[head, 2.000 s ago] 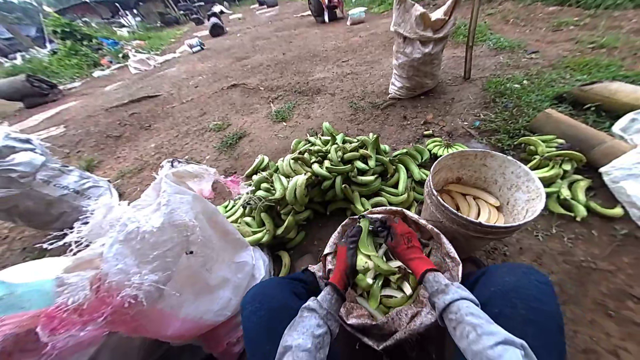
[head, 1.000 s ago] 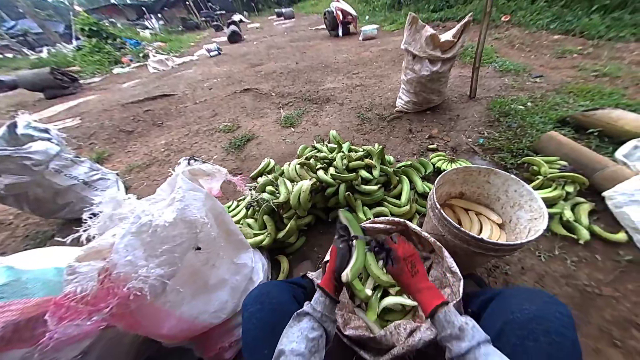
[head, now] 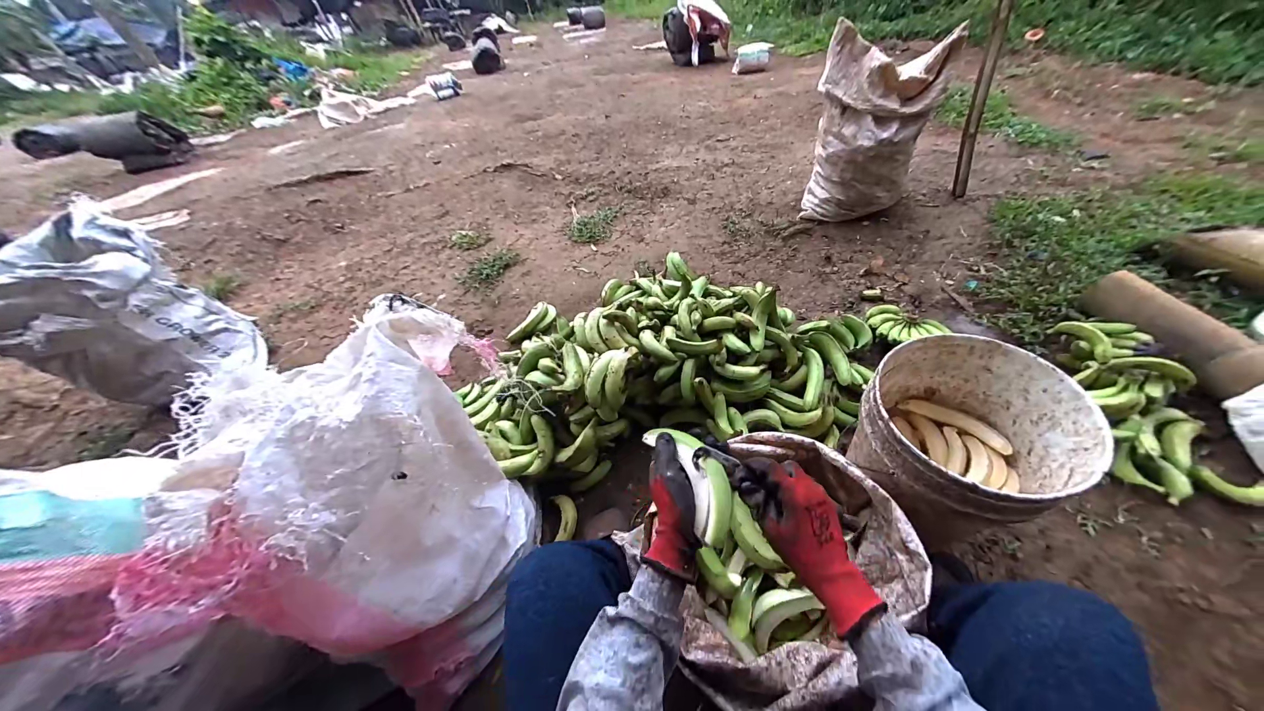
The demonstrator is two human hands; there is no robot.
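Both my hands wear red gloves with black palms and fingers. My left hand (head: 673,509) grips a green banana (head: 691,474) whose peel is partly off, with pale flesh showing. My right hand (head: 795,513) is at the same banana, its fingers on the peel; whether it holds a tool is hidden. Below them, between my knees, an open woven sack (head: 889,558) holds green peels (head: 780,612). Beyond the sack lies a large heap of green bananas (head: 681,355). A dirty white bucket (head: 1047,395) with peeled bananas (head: 953,444) inside stands right of the sack.
White and pink woven sacks (head: 365,484) bulge at my left, with a grey-white sack (head: 118,306) behind. A tall sack (head: 869,128) stands beside a wooden pole (head: 983,99). More green bananas (head: 1136,395) and a brown cylinder (head: 1175,326) lie at the right.
My hands have stayed over the sack. The banana in my left hand looked green one second ago and now shows pale flesh along its side.
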